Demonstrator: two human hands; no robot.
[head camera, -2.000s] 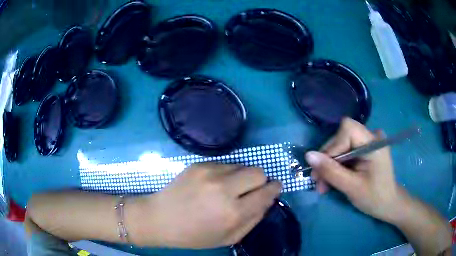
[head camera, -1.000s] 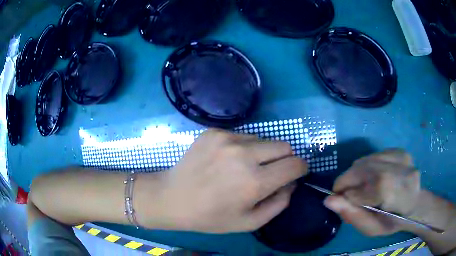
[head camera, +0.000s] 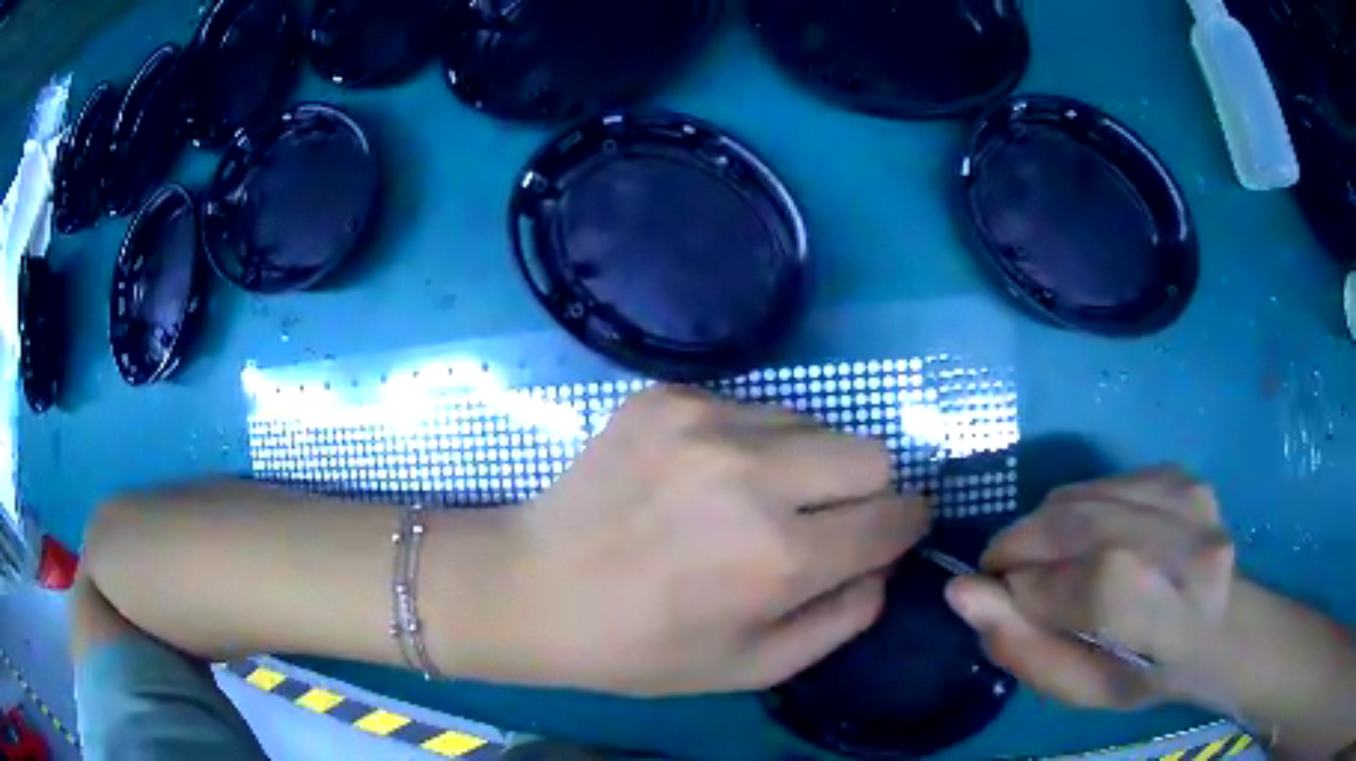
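Note:
My left hand (head camera: 729, 550) lies over the dot sheet (head camera: 431, 424) and the upper left part of a black oval cover (head camera: 907, 669) near the bench's front edge. Its fingers are bent at that cover; whether they grip its rim is hidden. My right hand (head camera: 1108, 587) holds thin silver tweezers (head camera: 952, 562), their tip pointing left to the cover's upper rim, close to my left fingertips. The tip and any dot on it are too small to tell. The sheet's right end shows white dots in rows.
Another oval cover (head camera: 662, 245) lies just behind the dot sheet. More covers lie at the back left, at the back and at the right (head camera: 1078, 216). A translucent bottle (head camera: 1246, 104) lies at the back right. Yellow-black tape (head camera: 381, 723) shows on the floor below the bench.
My right hand and the tweezers have moved from the dot sheet's right end down to the front cover's rim. My left hand has shifted slightly right. The view has tilted down.

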